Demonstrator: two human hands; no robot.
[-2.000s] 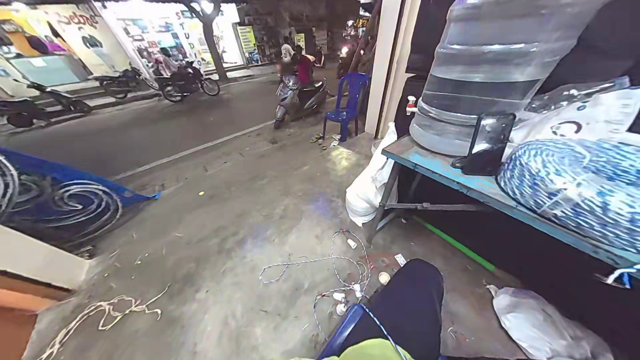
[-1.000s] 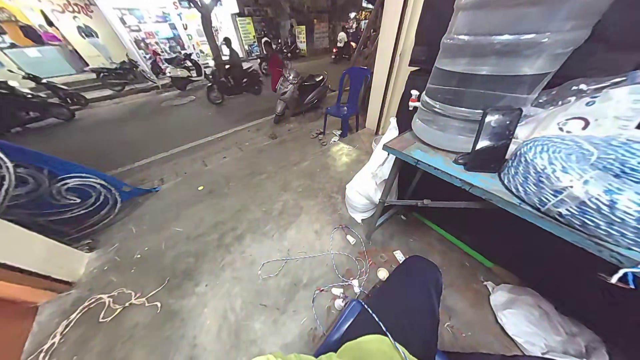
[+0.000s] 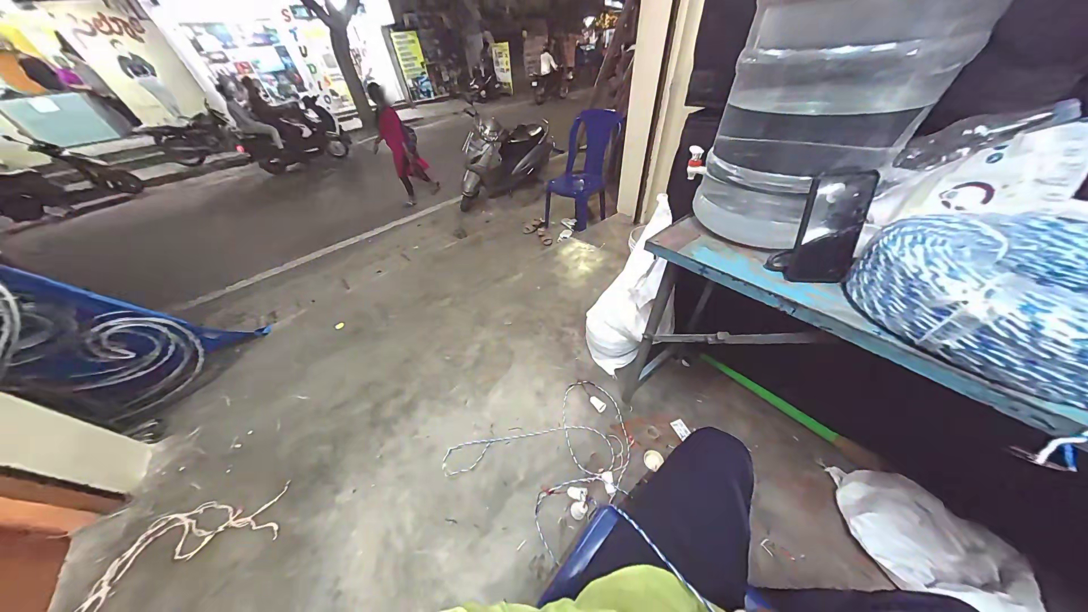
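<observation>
Neither my left hand nor my right hand shows in the head view. A thin blue-and-white twisted cord (image 3: pixel 654 544) runs over the edge of the blue plastic seat (image 3: pixel 582 552) and my dark-trousered leg (image 3: pixel 701 501). Its loops (image 3: pixel 510 439) lie on the concrete floor. Several small white fittings, perhaps bulb holders (image 3: pixel 578 501), lie along the cord near the seat. A round cream piece (image 3: pixel 653 460) rests beside my knee, and a small white printed piece (image 3: pixel 680 428) lies just beyond it.
At right a blue table (image 3: pixel 765 285) bears a big water container (image 3: pixel 816 127), a phone on a stand (image 3: pixel 833 225) and bundled blue-white cord (image 3: pixel 977 297). White sacks (image 3: pixel 625 319) stand by its leg. A blue chair (image 3: pixel 586 161) and scooter (image 3: pixel 506 157) are ahead; pale strands (image 3: pixel 191 527) lie left.
On the street, a person in red now walks near the parked scooter, and other motorbikes have moved along. The cord and fittings on the floor look the same.
</observation>
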